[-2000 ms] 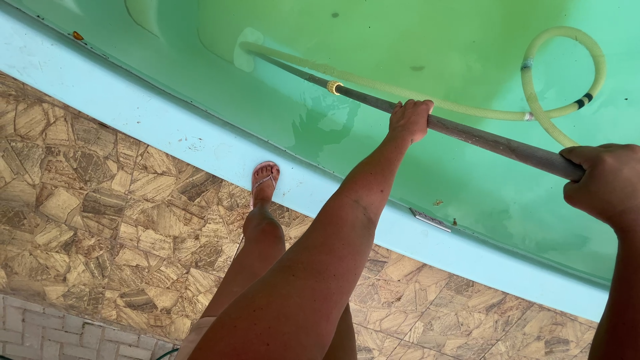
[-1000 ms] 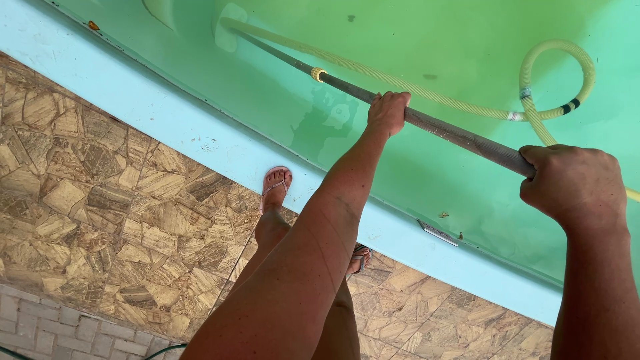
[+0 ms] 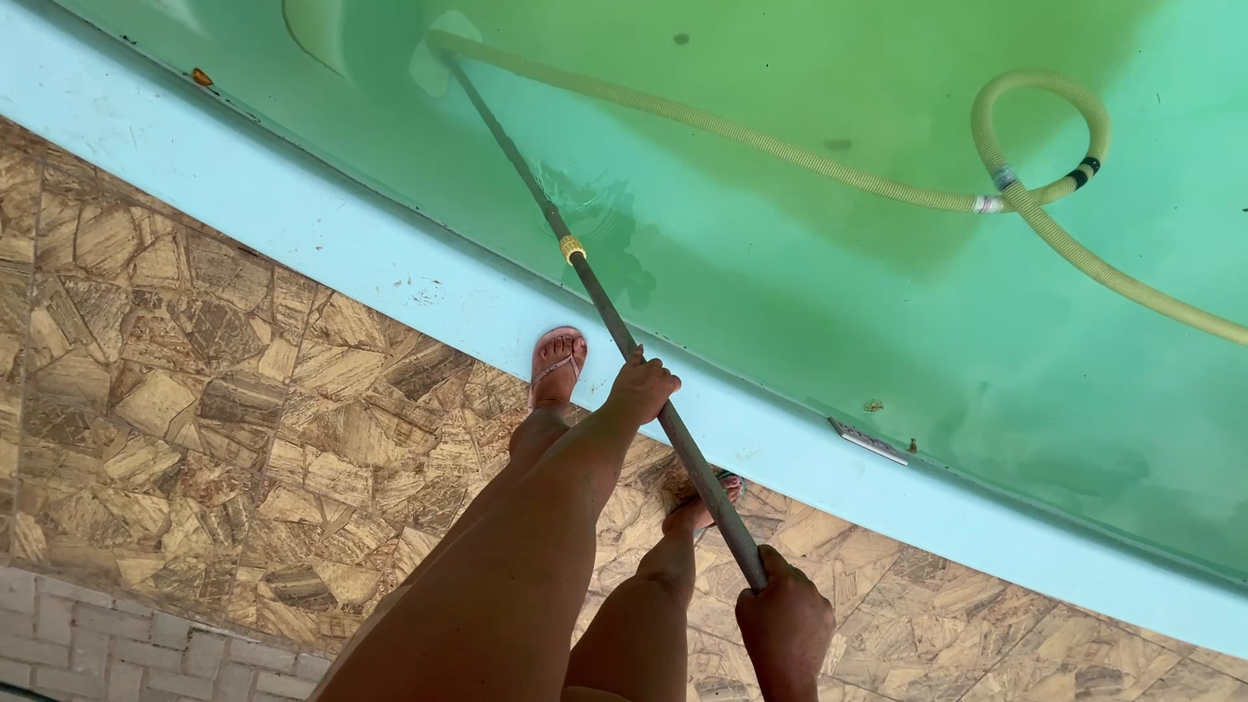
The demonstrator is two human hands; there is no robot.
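Observation:
My left hand grips the middle of a grey telescopic pole, over the pool's edge. Lower right, my right hand is closed around the pole's near end. A yellow locking collar sits on the pole above my left hand. The pole slants up and left into green water, where its far end meets a pale vacuum head, blurred by the water. From that head a ribbed yellow hose runs right, crosses itself in a loop and leaves the view at the right.
The pale blue pool rim crosses diagonally. My foot in a pink flip-flop stands on it; the other sandalled foot is on the stone paving. A skimmer opening or plate lies along the rim. Pale pavers lie lower left.
Both hands have moved down and toward the left with the pole, which now slants more steeply. Its collar has moved nearer the pool's edge. My second foot has come further into view.

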